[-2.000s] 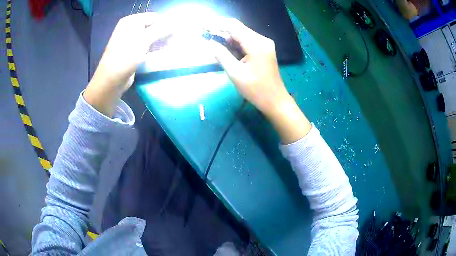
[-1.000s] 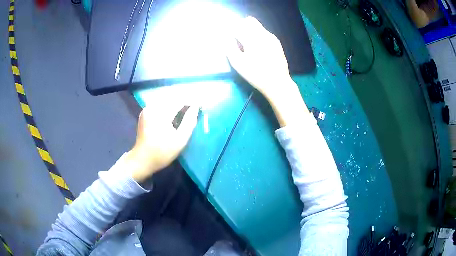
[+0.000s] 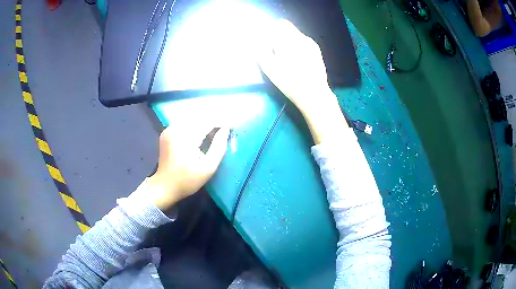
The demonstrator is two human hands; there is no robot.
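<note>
The black base plate lies at the top with a white glare over its middle. My right hand is at the right of the glare, fingers bent and washed out; what it may hold is hidden. My left hand is over the bench's near edge, below the plate. Its thumb and fingers are curled, with a small dark sliver at the thumb tip; a grip cannot be made out. A USB plug on a black lead shows beside my right forearm.
A thin black cable crosses the teal mat. Thin silvery sticks lie on the plate's left. A dark cable pile is at lower right. Round black units line the green belt. Another person's arm shows at top right.
My left hand has left the glare and moved down to the bench edge. My right hand has stayed near the glare and shifted slightly. The USB plug has come into view.
</note>
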